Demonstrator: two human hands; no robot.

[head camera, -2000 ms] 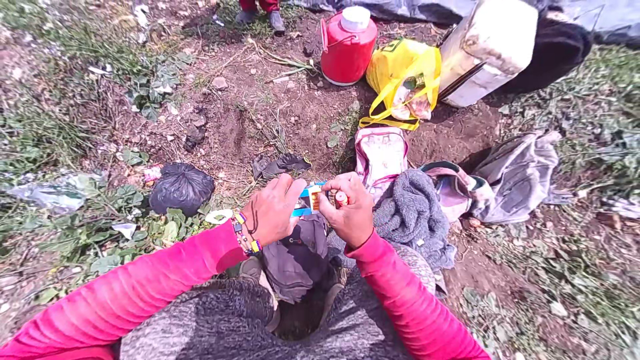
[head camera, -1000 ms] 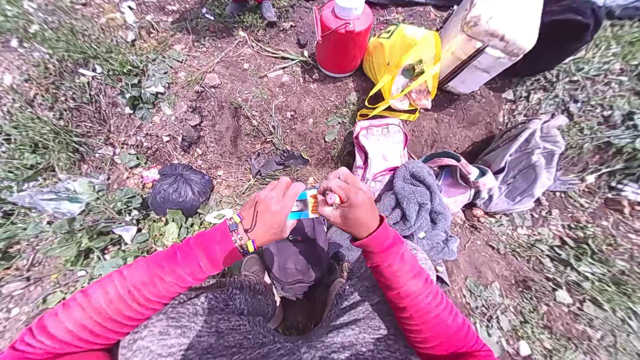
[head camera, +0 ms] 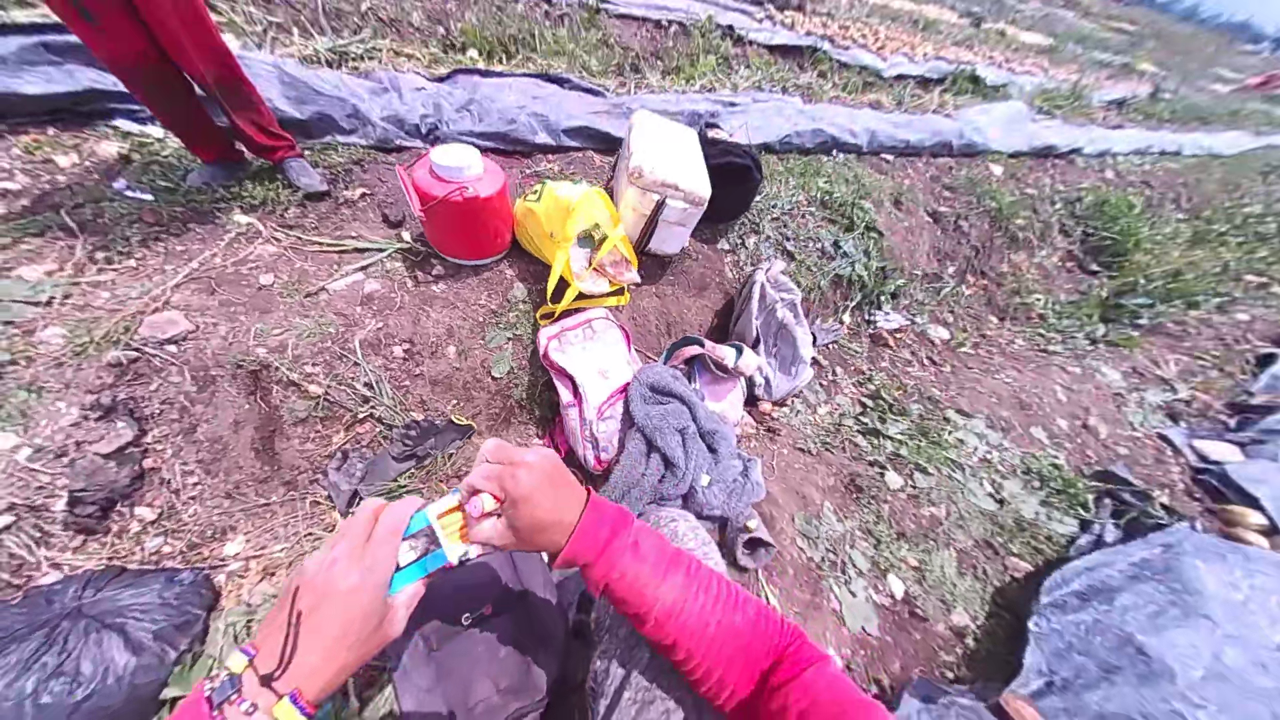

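Observation:
Held in my left hand [head camera: 345, 590] is a small blue and white cardboard pack [head camera: 425, 548], its open end turned to the right with several yellow-orange tips showing. My right hand [head camera: 530, 500] meets that open end, its fingers closed around a small pale cylinder with a pinkish end [head camera: 482, 504]; its exact kind is unclear. Both hands are above a dark cloth or bag [head camera: 480, 640] near my lap. Just beyond them lie a dark glove [head camera: 410, 452], a pink and white backpack [head camera: 592, 385] and a grey knitted garment [head camera: 675, 440].
A red drink cooler [head camera: 465, 210], a yellow bag [head camera: 572, 240] and a white container [head camera: 662, 180] stand farther ahead. A person in red trousers [head camera: 190, 80] stands at upper left. Black plastic [head camera: 100, 640] lies at lower left, grey plastic sheeting [head camera: 1160, 620] at lower right.
The view has tilted up and shifted right, bringing more of the person's red trousers and the plastic sheeting into sight. Both hands remain together at the pack.

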